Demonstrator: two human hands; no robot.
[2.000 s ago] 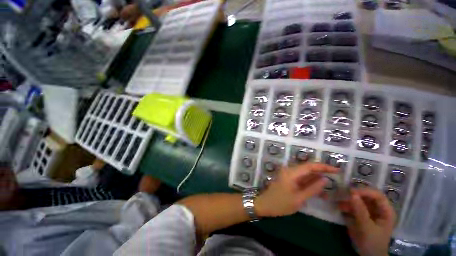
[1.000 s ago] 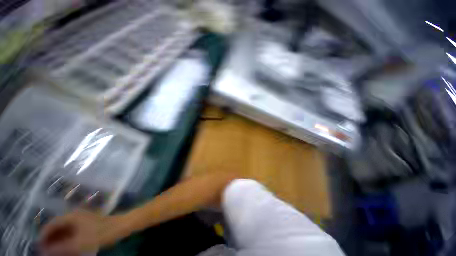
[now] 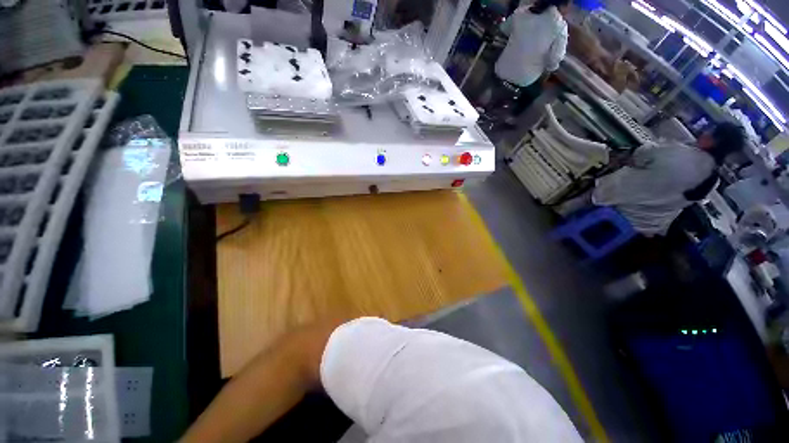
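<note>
Neither of my hands is in the picture. My right forearm and white sleeve cross the bottom, and the hand is cut off by the lower edge. At the bottom left lies the corner of a white tray (image 3: 105, 350), partly cut off. A thin translucent sheet with tiny marks (image 3: 134, 400) lies over its right end and reaches onto the green mat. Shiny round parts show faintly in the tray.
A clear bag with white sheets (image 3: 117, 229) lies on the green mat beside stacked trays (image 3: 54, 208). A white machine (image 3: 333, 160) with coloured buttons carries white pads (image 3: 284, 71) and crumpled bags (image 3: 381, 65). A wooden board (image 3: 363, 255) lies before it. A seated person (image 3: 653, 186) is at right.
The view has swung far to the right, from the trays and both hands to the machine and wooden board. Both hands have left the picture.
</note>
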